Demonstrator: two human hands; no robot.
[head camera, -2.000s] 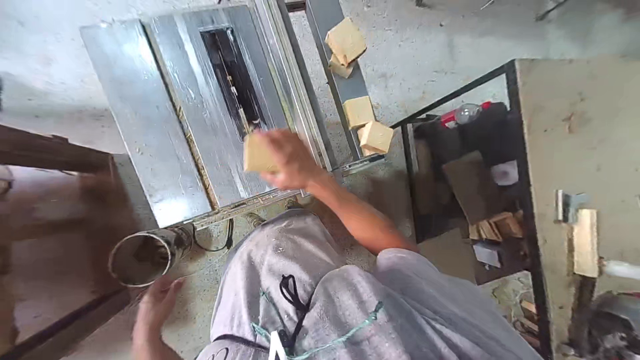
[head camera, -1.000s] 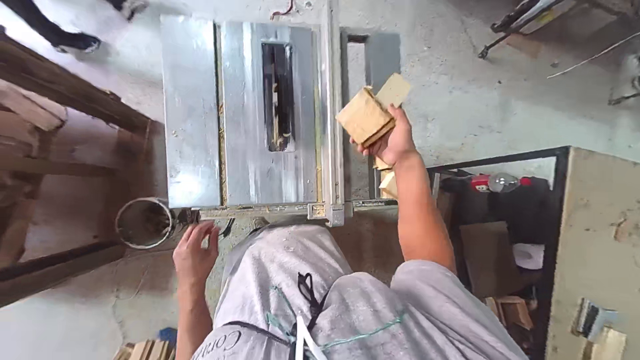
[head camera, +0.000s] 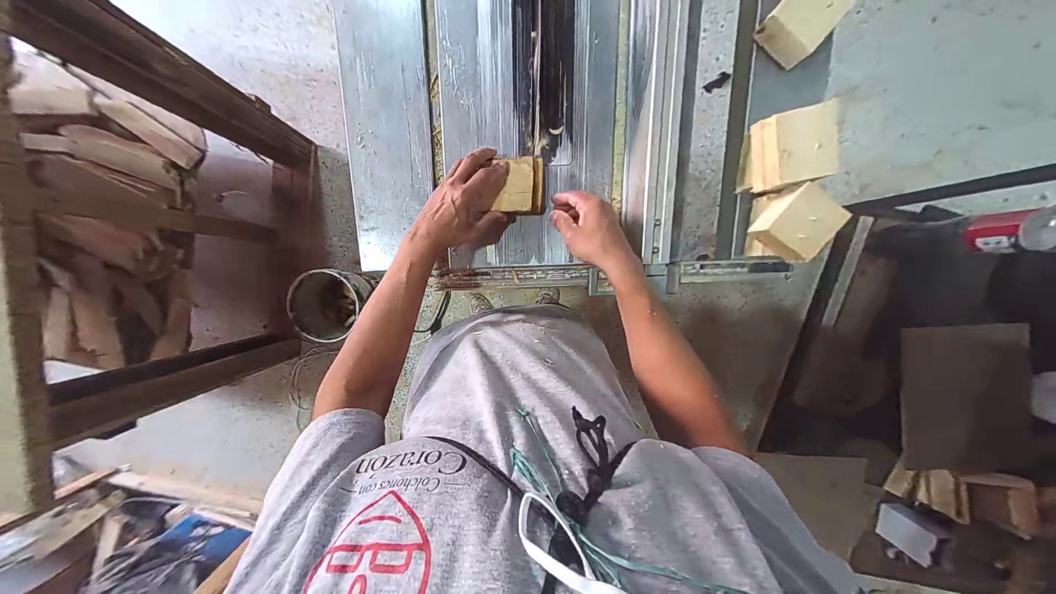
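My left hand (head camera: 466, 202) grips a small stack of wooden blocks (head camera: 518, 186) from its left side, over the front part of a metal saw table (head camera: 396, 148). Just right of the blocks is my right hand (head camera: 590, 229), fingers curled and apart from the wood; nothing shows in it. Beyond the blocks a dark slot (head camera: 554, 74) runs lengthwise in the table; whether a blade stands in it cannot be told. More wooden blocks (head camera: 796, 144) lie on the side extension at the right.
A guide rail (head camera: 660, 140) runs along the table's right side. A round bucket (head camera: 326, 305) stands by the front left corner. At the left a rack (head camera: 165, 82) holds wood pieces (head camera: 124, 223). At the lower right is a dark shelf with a red-labelled bottle (head camera: 1002, 231) and wood offcuts (head camera: 940, 492).
My right hand, which held blocks over the right side extension, is now over the main table. My left hand has come up from the table's front edge and now holds blocks. The view has shifted closer.
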